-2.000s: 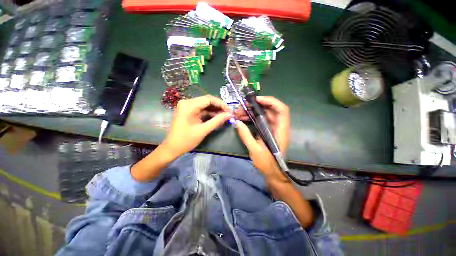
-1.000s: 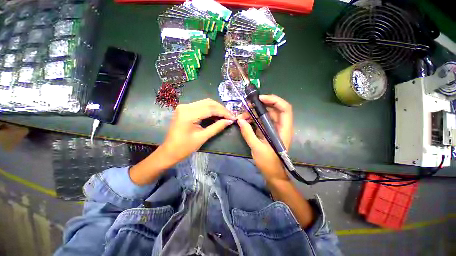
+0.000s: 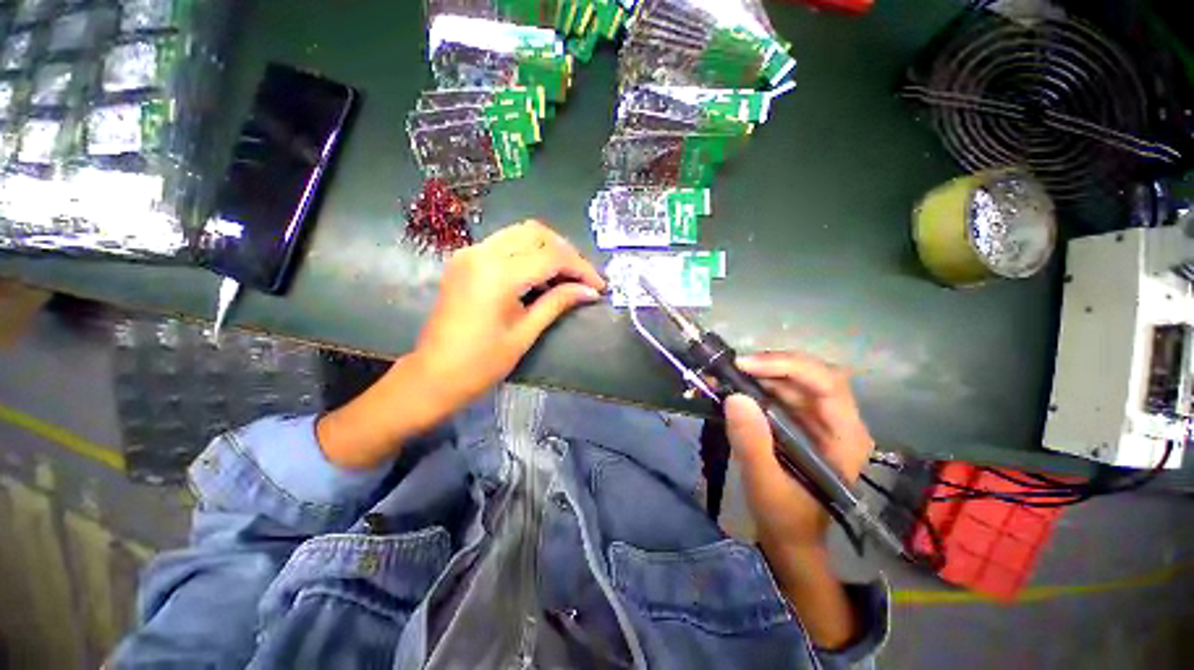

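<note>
My right hand [image 3: 801, 439] holds the black soldering iron [image 3: 786, 439], its metal tip and pale curved tube pointing up-left at a silvery circuit board with a green end [image 3: 681, 279]. The tip is at the board's left part. My left hand [image 3: 504, 295] has thumb and forefinger together at the board's left edge; whatever is between the fingertips is too small to tell. Another circuit board [image 3: 651, 217] lies just behind. Fanned stacks of boards [image 3: 474, 135] lie further back. A loose pile of small red and black pieces [image 3: 440, 216] lies behind my left hand.
A black smartphone [image 3: 282, 177] with white cable and a clear blister tray [image 3: 85, 124] are at left. A yellow-green tin [image 3: 948, 230], round fan grille [image 3: 1041, 111] and white box [image 3: 1113, 347] are at right. A red bin [image 3: 991, 528] and dark tray [image 3: 210, 399] are below the bench edge.
My hands have separated. My right hand has moved right and down, and the iron has swung its tip onto the front board. My left hand stays near the board's left edge.
</note>
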